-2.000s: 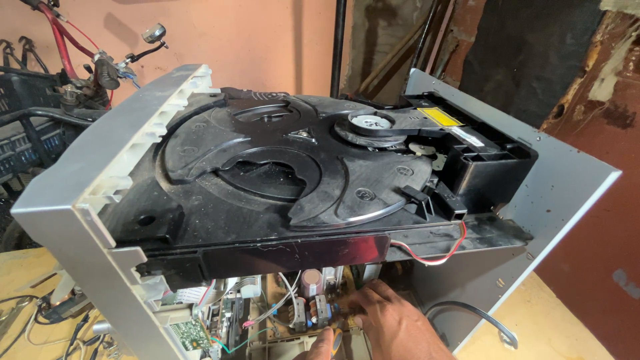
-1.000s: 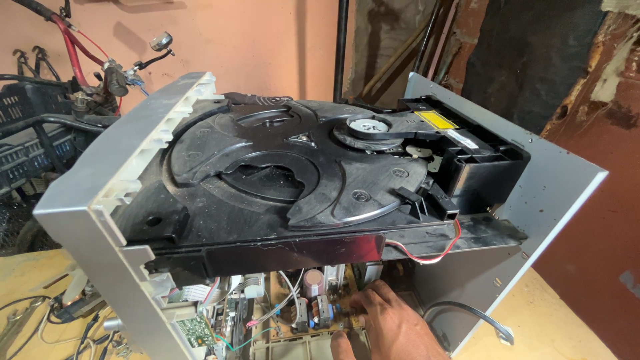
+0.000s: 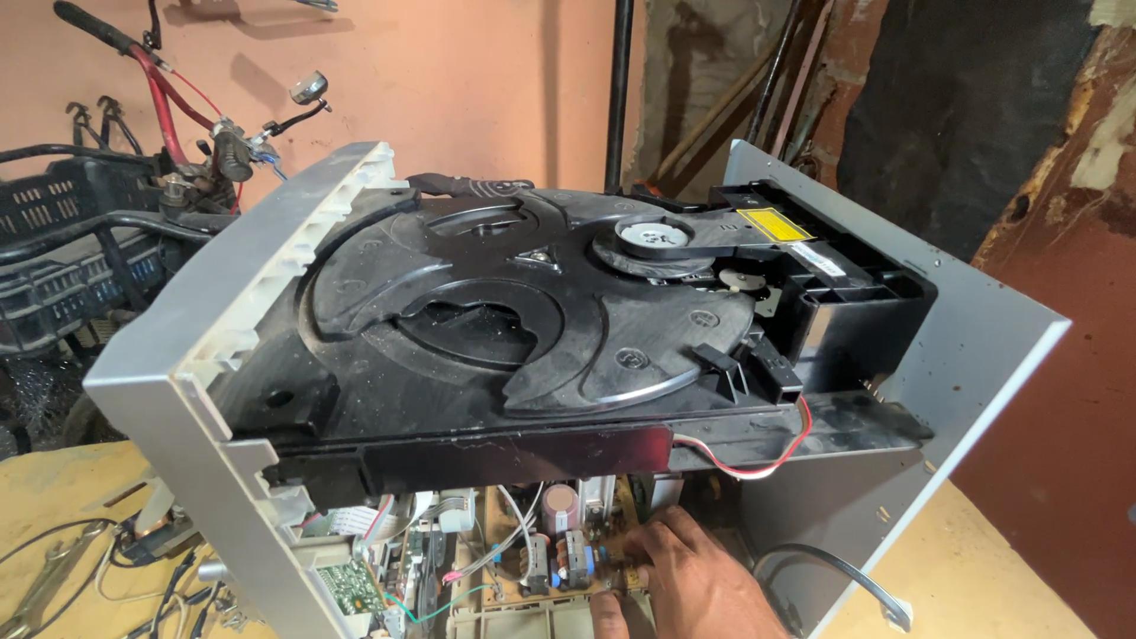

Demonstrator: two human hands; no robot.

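An opened disc-changer stereo unit stands before me, its black carousel tray (image 3: 541, 302) on top between a silver front panel (image 3: 142, 399) and a grey metal rear panel (image 3: 967, 373). Beneath the tray, my right hand (image 3: 692, 577) reaches in from the lower right. Its fingers are bent over the edge of a brown circuit board (image 3: 515, 593), with the thumb apart and no held object visible; the fingertips are partly hidden. Beside them are a large capacitor (image 3: 560, 510) and a dark transformer-like part (image 3: 574, 557). My left hand is out of view.
A wrench (image 3: 53, 577) and loose cables lie on the wooden tabletop (image 3: 80, 475) at left. A grey cable (image 3: 834, 559) curves out at the lower right. Behind are a red bicycle handlebar (image 3: 160, 98) and a black plastic crate (image 3: 80, 204). A green board (image 3: 351, 586) sits behind the front panel.
My right hand remains over the circuit board, its thumb and fingers shifted slightly. An orange-yellow object beside the thumb two seconds ago no longer shows.
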